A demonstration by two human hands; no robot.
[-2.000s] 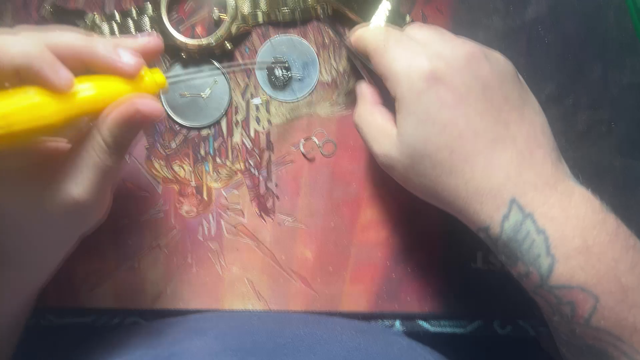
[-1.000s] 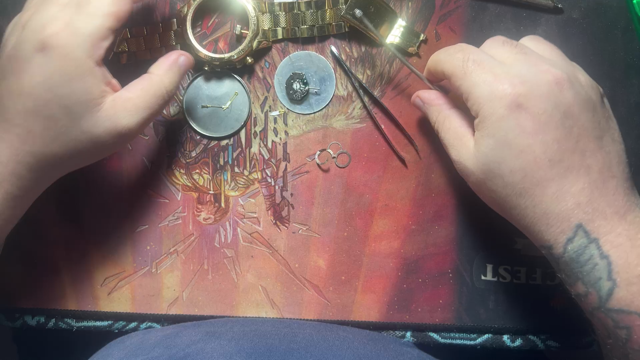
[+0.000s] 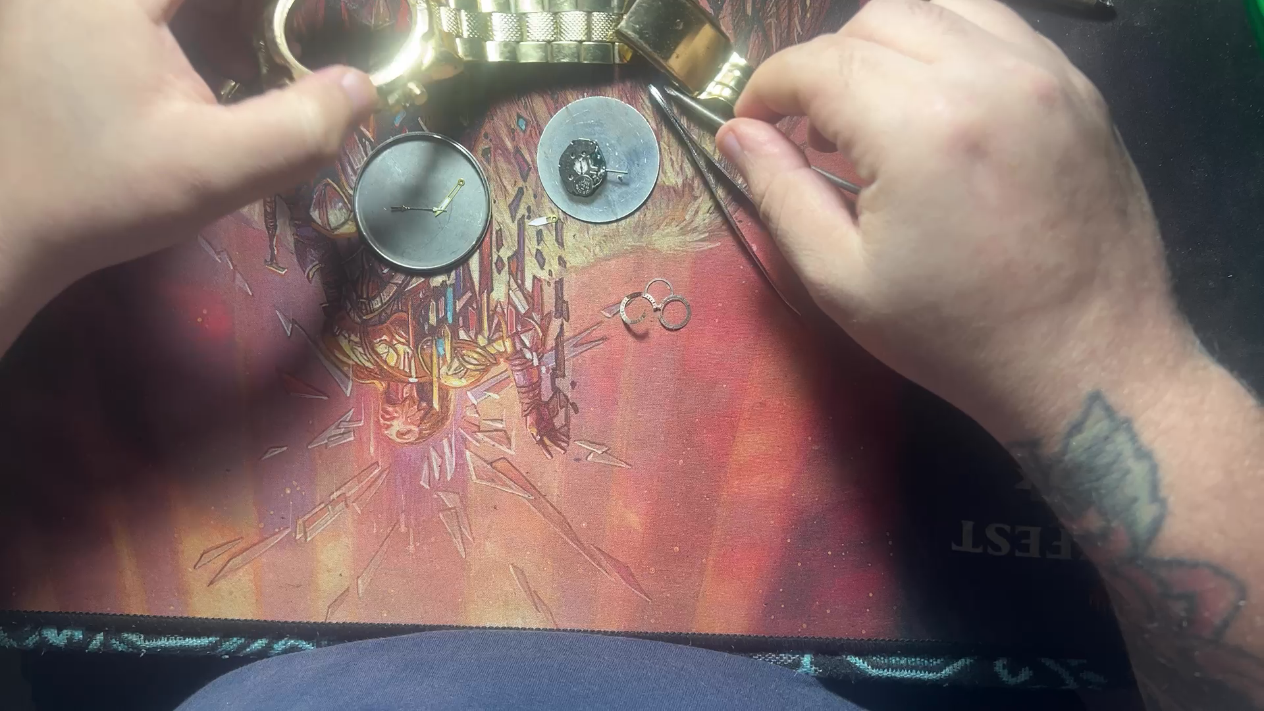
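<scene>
My left hand is spread at the upper left, its thumb tip at the lower edge of a gold-coloured watch case; its fingertips are out of view. My right hand pinches a thin metal tool beside the gold-coloured clasp. Steel tweezers lie on the mat, partly under that hand. A dark round disc carries thin watch hands. To its right, a watch movement with a stem rests on a grey metal disc. Small metal rings lie nearer me.
The gold-coloured bracelet runs across the top edge. Everything lies on a printed cloth mat with a stitched near edge. A small pale, pointed piece sits between the two discs. A dark slender object shows at the upper right.
Two seconds ago my left hand held a yellow-handled tool over the discs; that tool is out of sight now. Since one second ago, my right hand has moved left, partly covering the tweezers.
</scene>
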